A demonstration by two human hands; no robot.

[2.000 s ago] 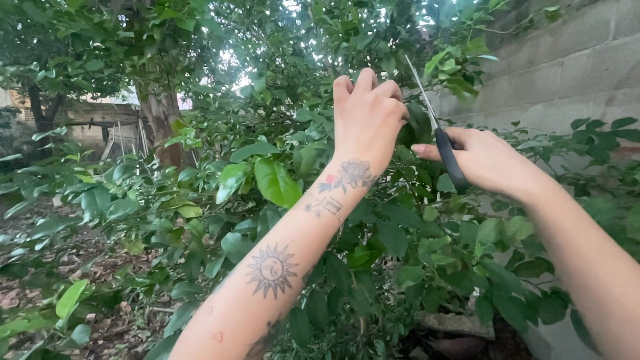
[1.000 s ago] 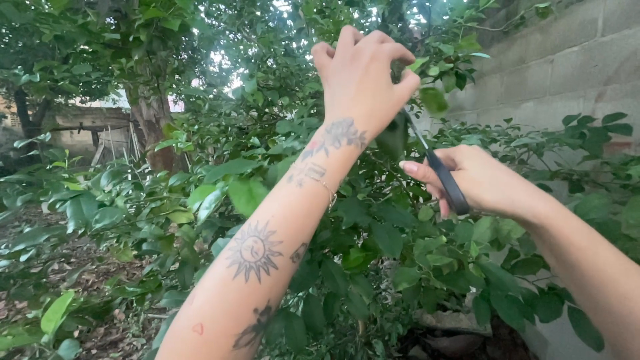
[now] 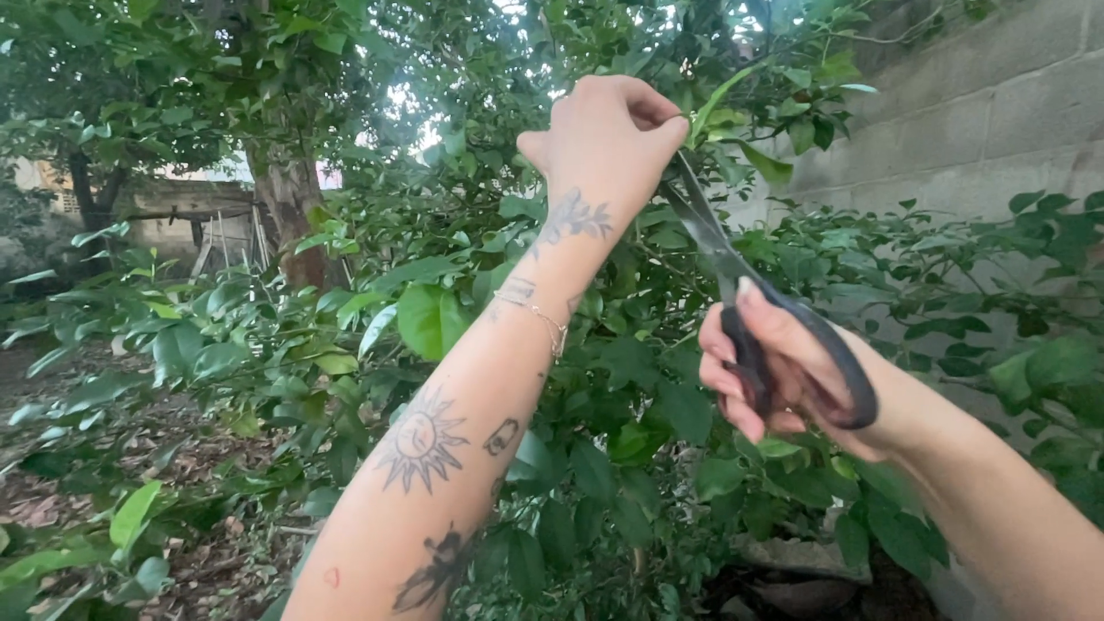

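My left hand (image 3: 608,134) is raised at the upper middle, its thumb and forefinger pinched on a light green leafy sprig (image 3: 720,116) of the shrub. Its back faces the camera, and a thin chain bracelet (image 3: 539,319) hangs on the forearm. Lower and to the right, my right hand (image 3: 785,371) grips a pair of scissors (image 3: 707,233) by their black handles. The blades point up and left, slightly parted, with their tips just under the left fingertips. Whether a stem lies between the blades cannot be told.
Dense green shrub foliage (image 3: 630,371) surrounds both hands. A concrete block wall (image 3: 966,112) stands at the right. Behind the shrub at the left rises a tree trunk (image 3: 293,198), near some leaning sticks (image 3: 226,241). Dry leaves (image 3: 216,552) cover the ground at the lower left.
The scissors have turned so that both handle loops and the blades show more plainly. My left hand has changed from spread, bent fingers to a pinch on the sprig.
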